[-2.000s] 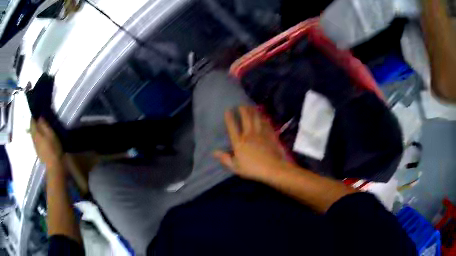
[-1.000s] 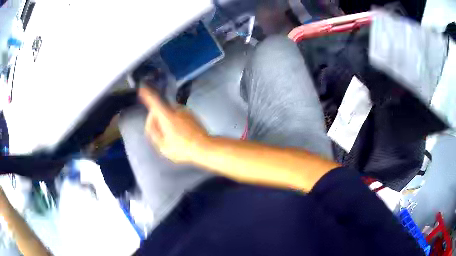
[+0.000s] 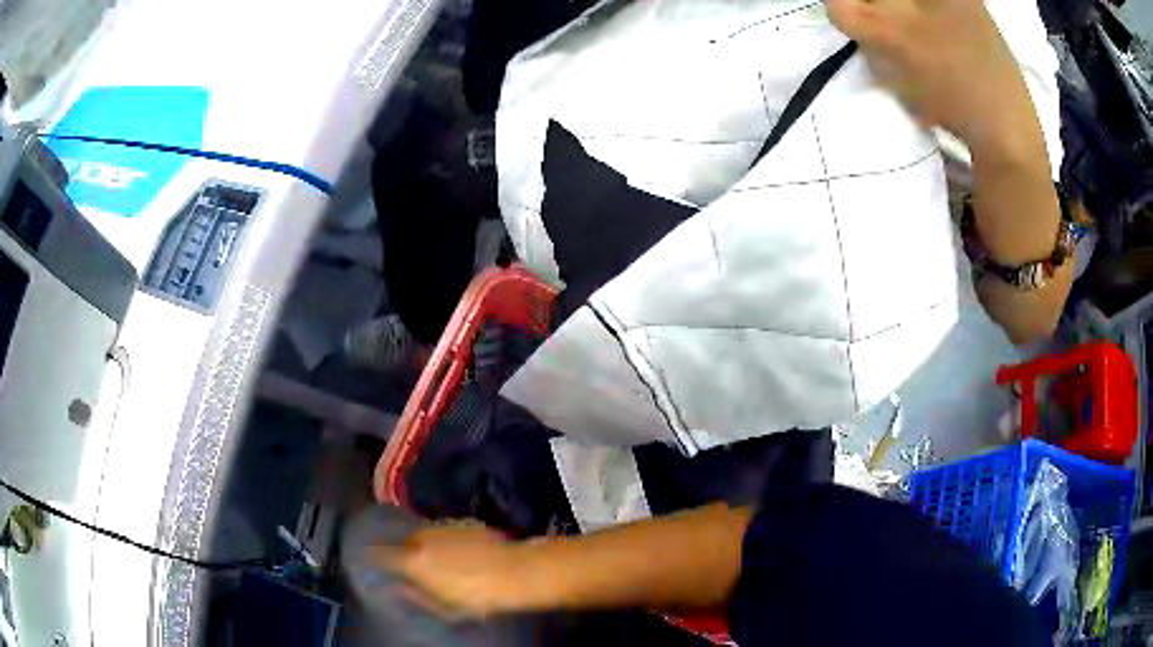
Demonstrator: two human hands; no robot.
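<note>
A large white quilted fabric (image 3: 784, 278) with thin grid lines and black parts hangs over a red plastic basket (image 3: 436, 398). Another person's hand (image 3: 929, 57) with a bracelet holds its upper edge. The basket holds dark fabric pieces (image 3: 487, 474) and a white paper or fabric piece (image 3: 601, 483). My right hand (image 3: 443, 569) is blurred, low in the picture, left of the basket's near end and over my grey trouser leg; its fingers are unclear and I see nothing held. My left hand is out of the picture.
The white sewing table (image 3: 272, 316) with a ruler strip runs down the left, with the machine (image 3: 63, 291) at the far left. A black cable (image 3: 152, 546) crosses it. A blue crate (image 3: 980, 499) and a red plastic item (image 3: 1094, 398) stand at lower right.
The view has swung right. The large quilted fabric and the other person's hand now show over the basket. My left hand, seen on dark fabric two seconds ago, has left the picture.
</note>
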